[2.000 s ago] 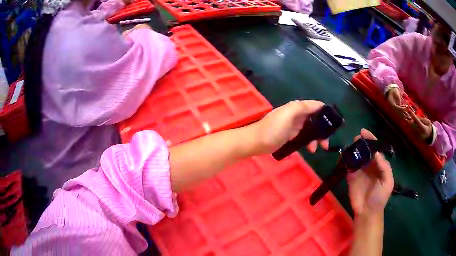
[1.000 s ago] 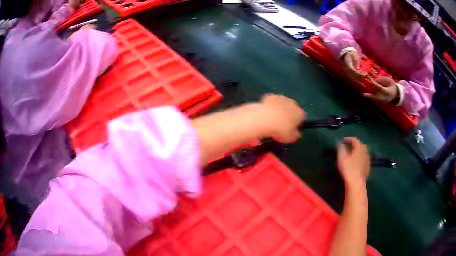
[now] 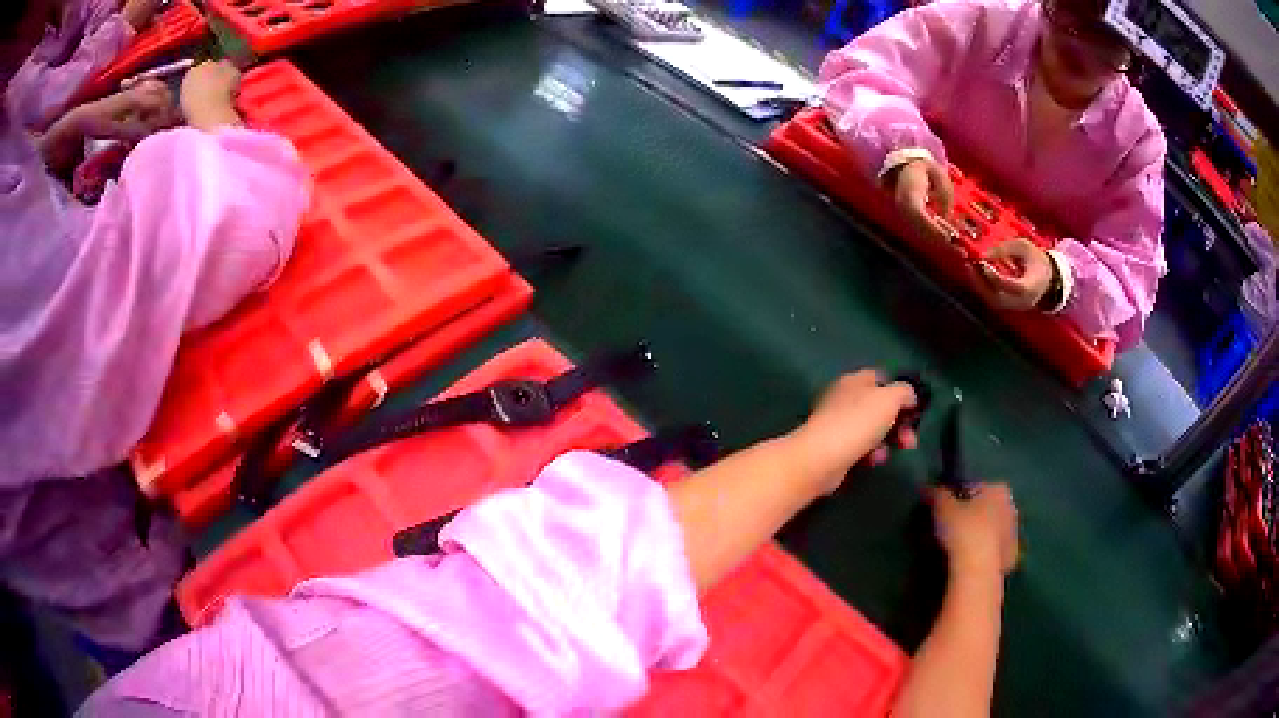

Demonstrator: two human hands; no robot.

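Observation:
My left hand (image 3: 858, 421) is closed around a black smartwatch (image 3: 912, 398) over the green bench. My right hand (image 3: 979, 527) grips another black smartwatch by its strap (image 3: 954, 446), which points up and away; its case is hidden. A red tray (image 3: 814, 638) lies along the near bench edge, partly under my left sleeve. On the tray's far left part, a smartwatch lies face down (image 3: 523, 403) with its grey back showing. A second strap (image 3: 428, 533) sticks out from under my sleeve.
Stacked red trays (image 3: 379, 260) lie at the left beside a worker in pink (image 3: 211, 232). Another worker (image 3: 1031, 105) sits opposite, hands over a small-part tray (image 3: 807, 140). White papers (image 3: 715, 70) lie on the bench (image 3: 659, 183) at the back.
My left hand has moved from above the tray to the right and now holds a watch. My right hand now shows a strap. The view has shifted, revealing watches on the tray.

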